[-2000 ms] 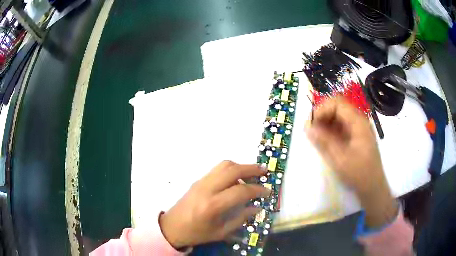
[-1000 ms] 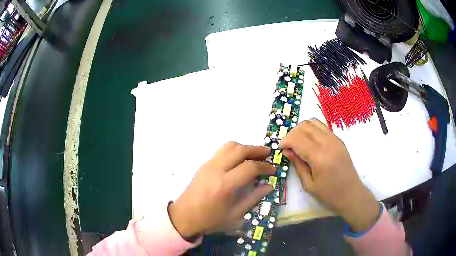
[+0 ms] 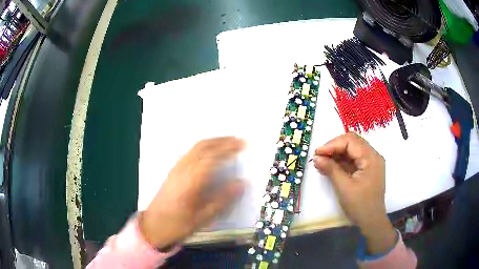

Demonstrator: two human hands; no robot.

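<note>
A PCB panel strip [image 3: 297, 137] lies component side up, running from the upper middle of the white sheet over its near edge. A short dark wire lies across one of its yellow blocks. A red wire [image 3: 299, 198] stands out along its right edge. My left hand [image 3: 197, 184] is blurred, left of the strip and off it, fingers apart and empty. My right hand [image 3: 349, 171] is just right of the strip, thumb and finger pinched on a thin wire, seemingly red, mostly hidden by the fingers. Red lead wires [image 3: 365, 106] and black lead wires [image 3: 351, 62] lie in piles beyond it.
The soldering iron [image 3: 460, 139] rests at the right, its front at the dark holder [image 3: 411, 92]. The fume extractor fan [image 3: 402, 18] is at upper right. The white work sheet [image 3: 184, 131] lies on the green mat [image 3: 157, 42]. A worn pale rail [image 3: 79, 131] runs along the left.
My right hand came from the wire piles to the strip, then moved slightly right off it. My left hand has let go of the strip and moved left.
</note>
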